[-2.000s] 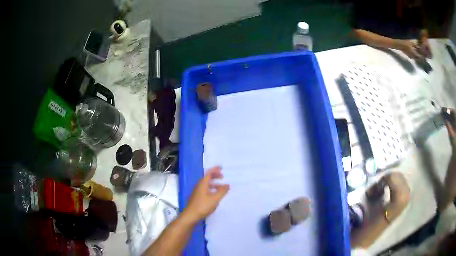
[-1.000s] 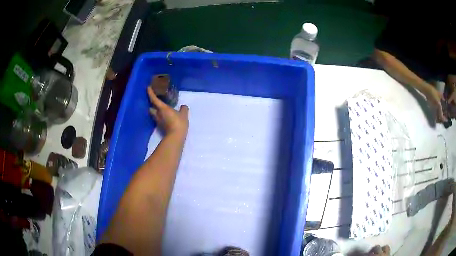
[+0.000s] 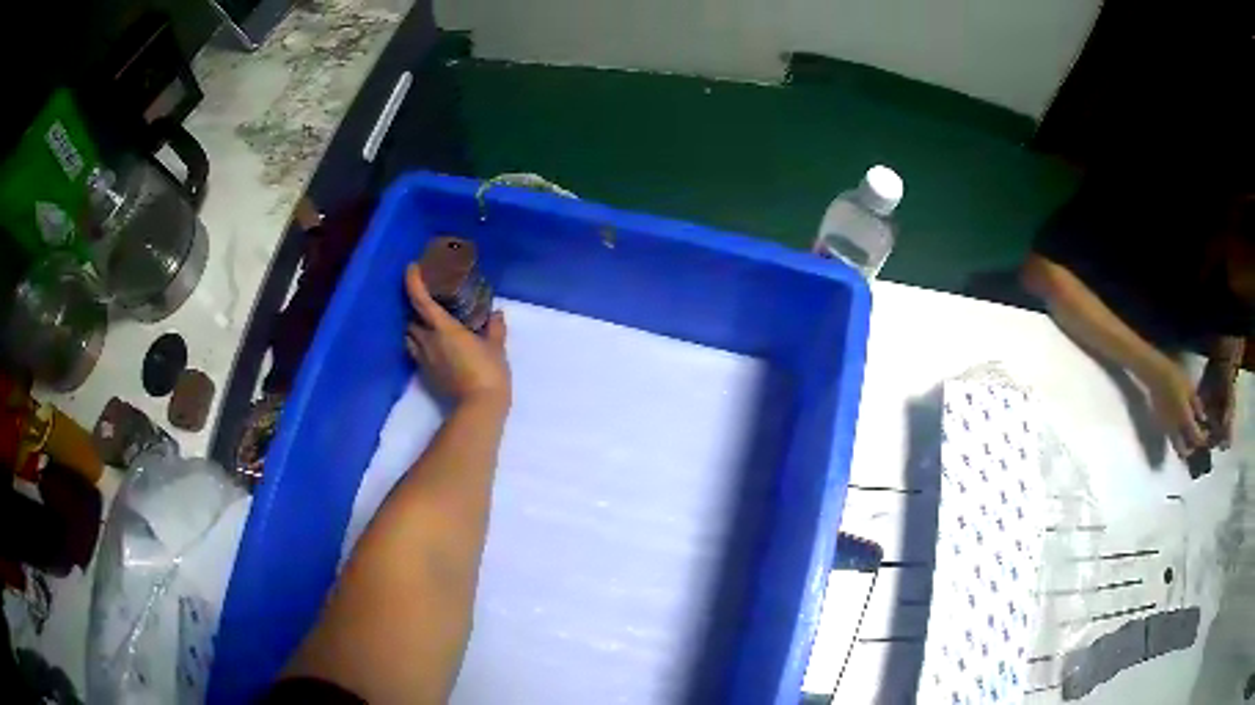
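Note:
A short row of brown wood-grain units point(image 3: 449, 263) with grey edges stands on edge in the far left corner of the blue bin point(image 3: 674, 293). The nearest part of the row is partly hidden by my hand. My left hand point(image 3: 461, 361) is around its near end, fingers along the left side and thumb on the right. A white liner point(image 3: 606, 510) lies flat on the bin floor. My right hand is not in view.
Right of the bin are a water bottle point(image 3: 859, 226), a blue-marked patterned sheet stack point(image 3: 985, 537), grey pads point(image 3: 1131, 650) and another person's hands point(image 3: 1191, 420). The left counter point(image 3: 296, 124) holds glass jugs, loose round pieces and a plastic bag.
My left hand has moved from the bin's middle to the far left corner and closed around the row. The two units seen lower in the bin are out of view.

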